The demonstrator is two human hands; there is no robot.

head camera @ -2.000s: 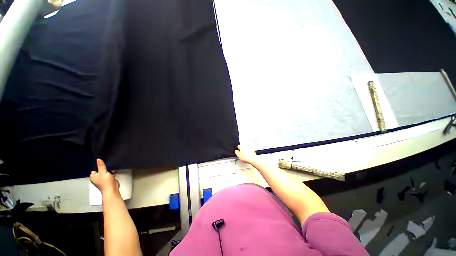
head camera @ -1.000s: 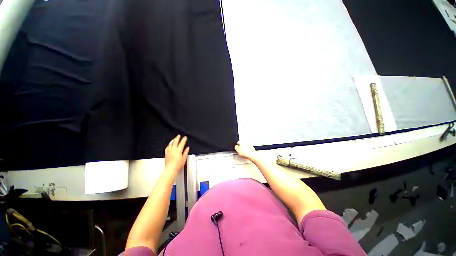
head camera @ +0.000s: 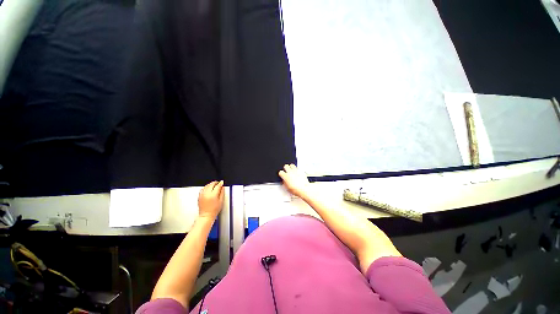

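Dark fabric (head camera: 258, 92) covers the left and middle of the table, with folds left of the middle. Its right edge lies along the pale sheet (head camera: 368, 80). My left hand (head camera: 212, 197) is at the fabric's near edge, just left of the silver rail (head camera: 237, 214), its fingertips on the cloth. My right hand (head camera: 294, 178) is at the fabric's near right corner, where it meets the pale sheet. Whether either hand grips the cloth or only rests on it cannot be told. The fabric hides the rail beyond the near edge.
A white paper piece (head camera: 136, 207) lies at the left table edge. One mottled bar (head camera: 382, 205) lies on the near edge, another (head camera: 471, 134) on the pale sheet. Blue blocks (head camera: 253, 224) flank the rail. Pale scraps (head camera: 450, 277) lie on the floor. A white roll (head camera: 17, 38) shows top left.
My left hand has moved right along the near edge, from beside the white paper to the rail. The fabric near it has shifted and refolded. My right hand has stayed near the corner.
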